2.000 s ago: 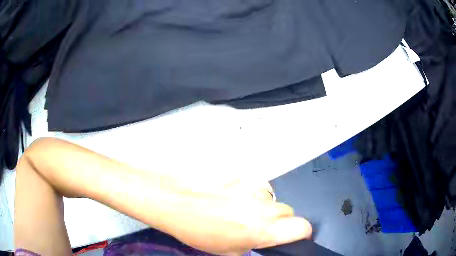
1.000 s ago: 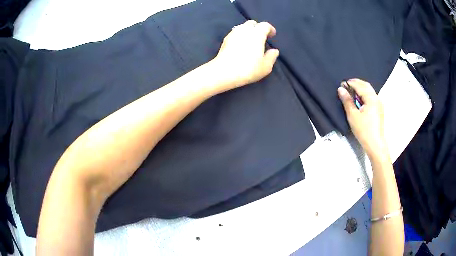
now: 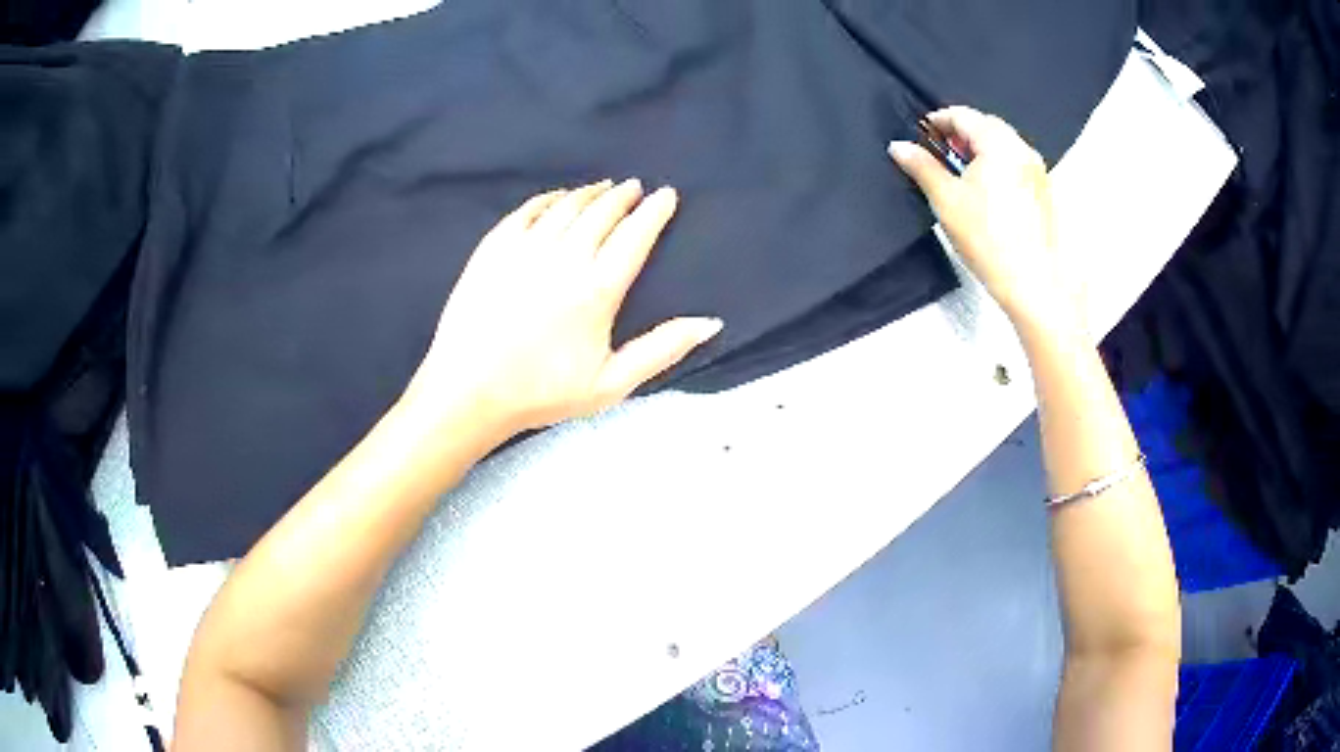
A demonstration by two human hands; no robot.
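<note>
A black garment (image 3: 368,279) lies spread over the pale table (image 3: 691,485), its lower edge running across the tabletop. My left hand (image 3: 551,301) lies flat on the garment near its lower edge, fingers apart and thumb out, holding nothing. My right hand (image 3: 992,206) is at the garment's right part, curled around small thread snips (image 3: 941,143). Only the snips' dark tips and a bit of the grip show between thumb and fingers. A thin bracelet is on my right wrist.
Black garments hang at the right (image 3: 1249,294). Narrow dark strips (image 3: 52,573) hang at the left. Blue crates (image 3: 1205,500) stand at lower right. A white tag or paper (image 3: 1168,71) is at the table's right end. Patterned clothing (image 3: 750,698) shows at the bottom edge.
My left hand has moved down and left and opened flat on the cloth. My right hand has moved up and slightly left with the snips. The garment has shifted upward.
</note>
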